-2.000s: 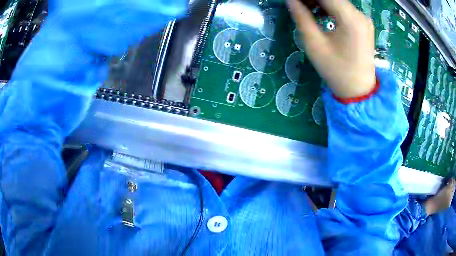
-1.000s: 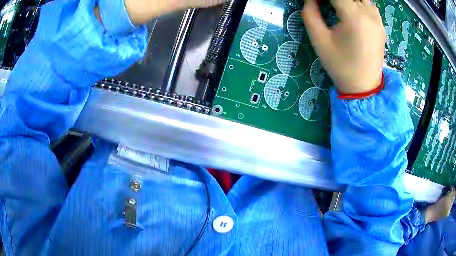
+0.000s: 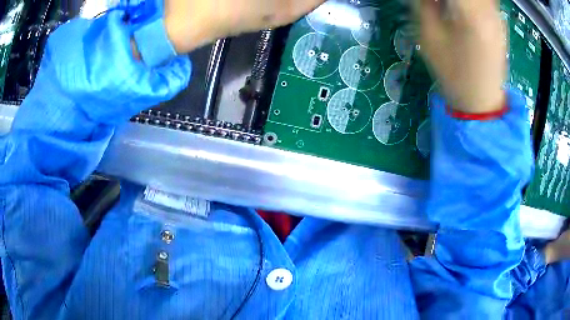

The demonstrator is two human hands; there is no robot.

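Note:
A large green circuit board (image 3: 375, 154) printed with half-white circles lies beyond the silvery rail. My left hand (image 3: 234, 20) comes in from the upper left, with a blue band at its wrist, and reaches over the board's far left part. Its fingertips are cut off by the top edge. My right hand (image 3: 465, 53), with a thin red band at the wrist, is over the board's right part. It is blurred and its fingers are cut off at the top edge. Whether either hand holds anything cannot be seen.
The silvery conveyor rail (image 3: 269, 178) runs between my body and the board. The dark beaded chain (image 3: 200, 127) lies along its inner edge at left. Another green board (image 3: 550, 181) is at the far right. Part of another person's hand (image 3: 557, 249) shows at the lower right edge.
My left hand has come into view from above the top edge and reached right over the board. My right hand has moved right. The board sits further right than two seconds ago.

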